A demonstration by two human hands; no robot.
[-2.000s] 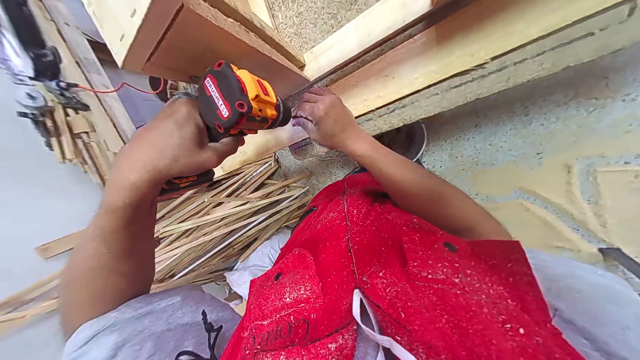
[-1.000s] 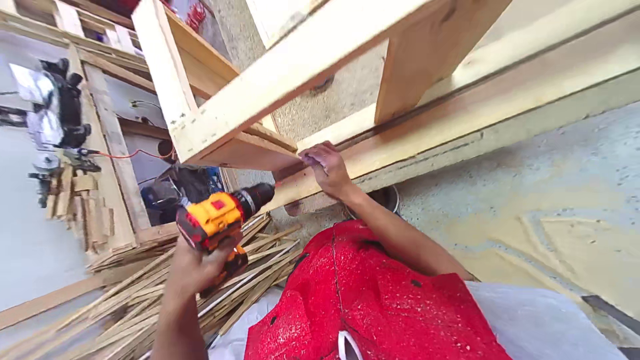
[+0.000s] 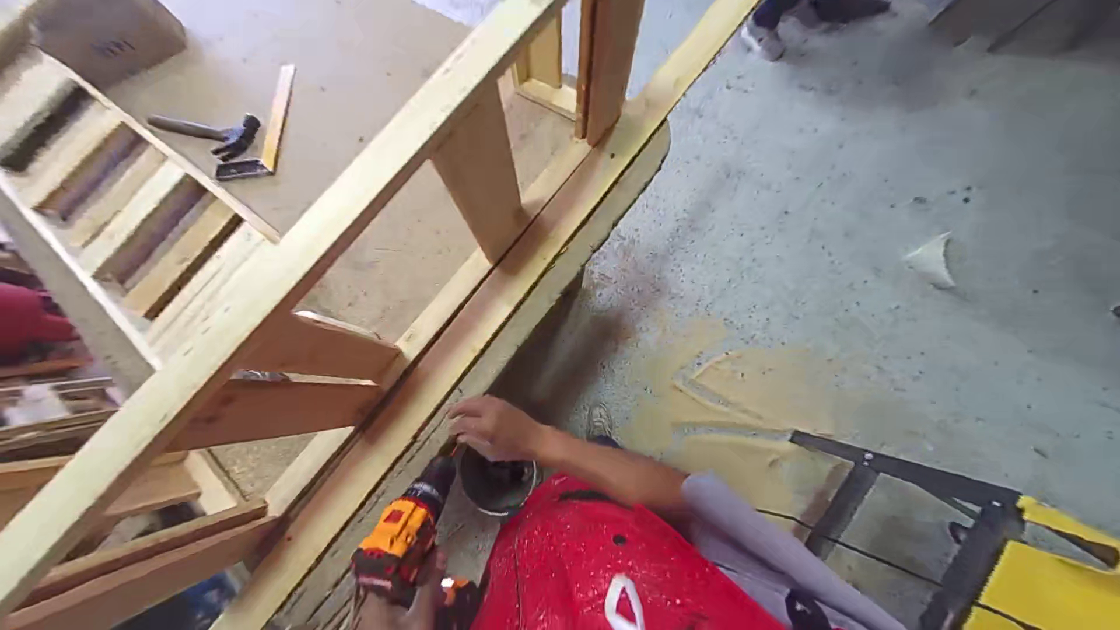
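My left hand [image 3: 418, 591], low in view, grips an orange and black cordless drill [image 3: 398, 535] by its handle. The drill points up and right, its chuck beside the outer face of a long wooden beam [image 3: 490, 325]. My right hand [image 3: 494, 427] is just beyond the tip of the drill, fingers bent together at the beam's edge. Whether they pinch something small is too blurred to tell. Under that hand is a dark round bucket [image 3: 497, 483]. Upright boards [image 3: 483, 166] join the beam to a parallel rail [image 3: 289, 262] of the wooden frame.
A claw hammer [image 3: 206, 131] and a try square [image 3: 267, 131] lie beyond the frame, near a slatted wooden piece [image 3: 131, 201] and a cardboard box [image 3: 109, 44]. At lower right stands a black and yellow folding step [image 3: 1041, 569]. A person's shoe [image 3: 763, 42] shows at the top.
The view has swung far to the right along the frame. My right hand, earlier at the joint of an upright board, is now at the beam's outer edge above the bucket. The drill remains in my left hand.
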